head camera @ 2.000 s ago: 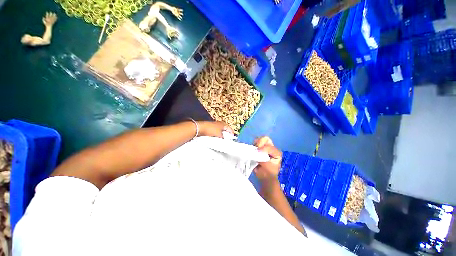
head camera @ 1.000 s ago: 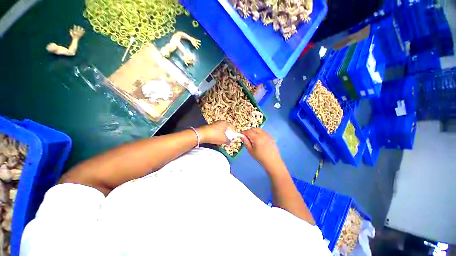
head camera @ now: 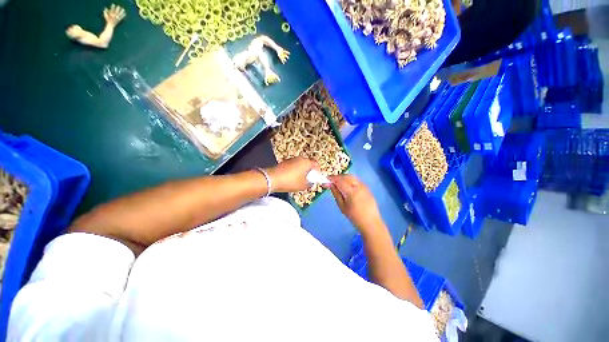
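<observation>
My left hand [head camera: 294,175], with a band at the wrist, is over the lower parts bin [head camera: 308,137]. A white covering [head camera: 317,177] shows at its fingertips. My right hand [head camera: 354,195] meets it from the right, its fingertips pinching the white covering. Whether my left fingers hold anything else is hidden. On the green bench [head camera: 47,87] lie a brown pad [head camera: 183,87] with a white lump [head camera: 220,115], a heap of yellow-green rings [head camera: 200,20], a thin pale stick [head camera: 187,50] and tan limbs [head camera: 97,30].
A blue tray [head camera: 380,87] heaped with clawed limbs stands right of the rings. A blue crate [head camera: 57,180] is beside my left forearm. Blue crates [head camera: 427,160] with tan parts stand at the right, with more stacks [head camera: 514,174] behind. A dark shape is at the upper right.
Two seconds ago both hands gripped the white shirt; they have since let it go and come together at the white fingertip covering. The view has shifted, showing more of the blue tray.
</observation>
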